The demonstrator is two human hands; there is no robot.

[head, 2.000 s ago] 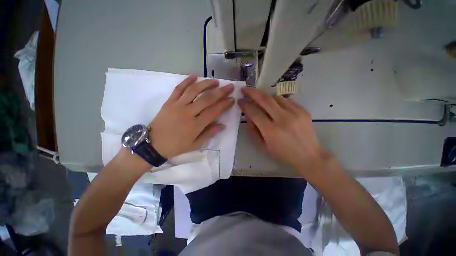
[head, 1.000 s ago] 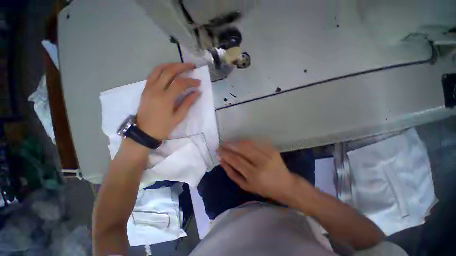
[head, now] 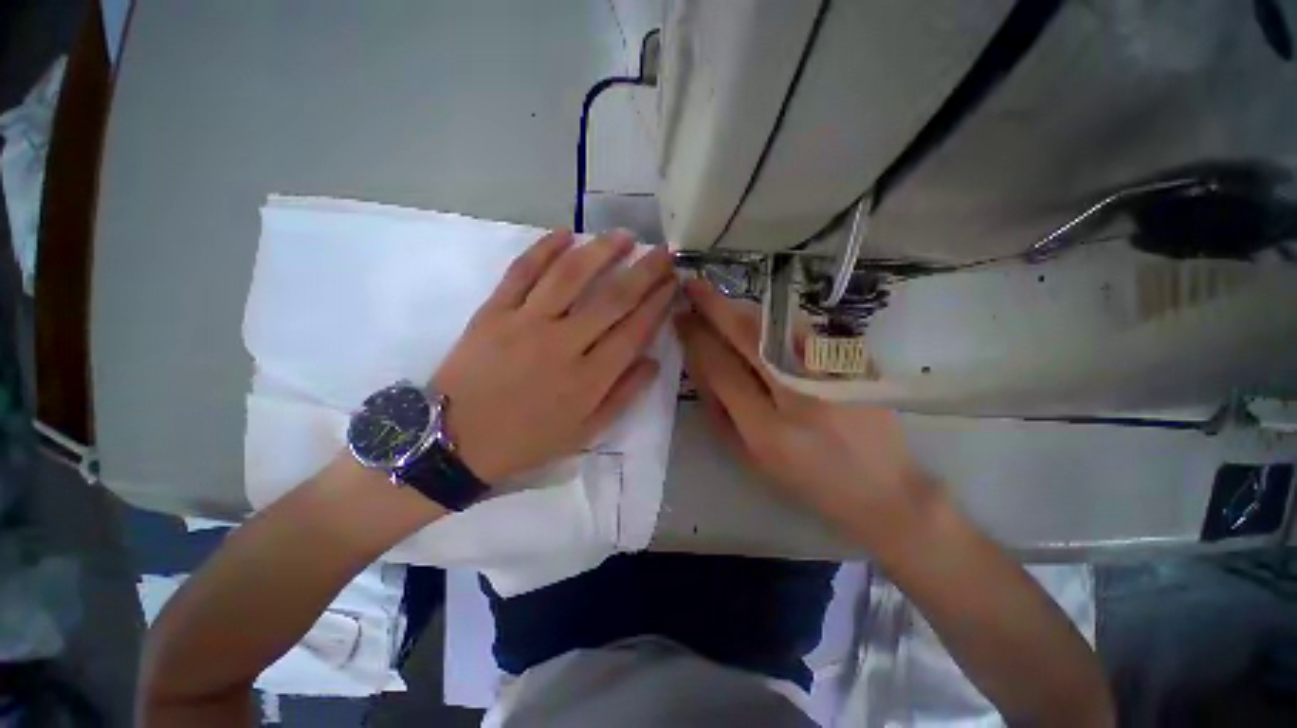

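A white fabric panel [head: 370, 285] lies flat on the machine bed, left of the needle area, its lower part hanging over the front edge. A stitched line shows near its lower right corner. My left hand [head: 555, 356], with a watch on the wrist, lies flat on the panel, fingers towards the presser foot area [head: 726, 273]. My right hand [head: 797, 427] is at the panel's right edge, fingertips against it just below the foot and partly hidden by the machine head. Whether the right fingers grip the cloth cannot be told.
The cream sewing machine head [head: 882, 128] fills the upper right, close above my right hand. A black switch panel [head: 1246, 501] is at the table's right front. White panels [head: 334, 647] lie at lower left, and more white cloth [head: 1053, 605] hangs below the table at right.
My right hand has moved up from the table's front edge to beside the foot. The panel's top right corner now reaches the foot area. The view has shifted, and the machine head appears larger.
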